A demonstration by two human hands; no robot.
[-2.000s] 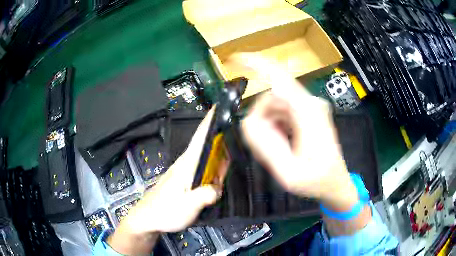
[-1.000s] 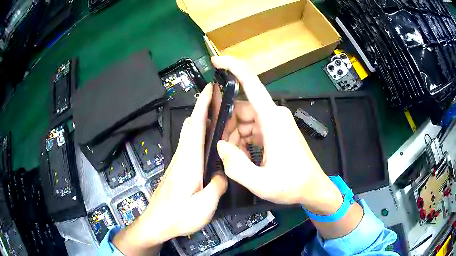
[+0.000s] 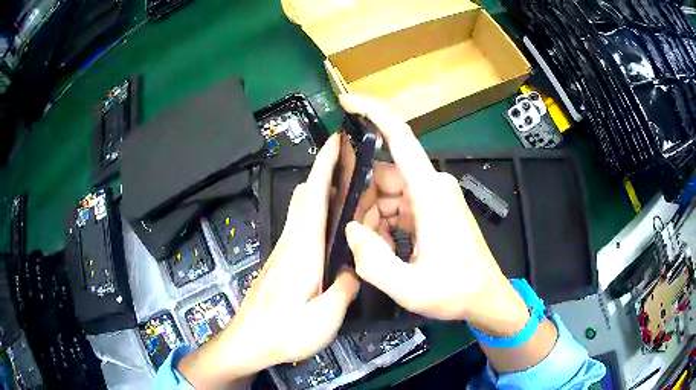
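Note:
A dark phone body [image 3: 352, 199] stands on its long edge, tilted, between my two hands above the black parts tray [image 3: 557, 221]. My left hand [image 3: 286, 278] grips it from the left, thumb near its lower end. My right hand [image 3: 435, 244] holds it from the right, with the index finger on the top end and the thumb on its side. The phone's broad faces are mostly hidden by my hands. Small ribbed black parts show in the tray behind my right fingers. A loose dark bar [image 3: 484, 198] lies in a tray compartment.
An open, empty cardboard box [image 3: 435, 72] stands behind the tray. Black foam sheets [image 3: 191, 152] lie over a clear phone tray [image 3: 145, 282] at left. A camera block with yellow [image 3: 534, 120], stacked black trays [image 3: 626, 84] and a fixture [image 3: 662, 305] are at right.
Two seconds ago my right hand was blurred beside the phone and yellow showed on the phone's side. Now both hands clasp the phone and the yellow is hidden. The view has shifted slightly.

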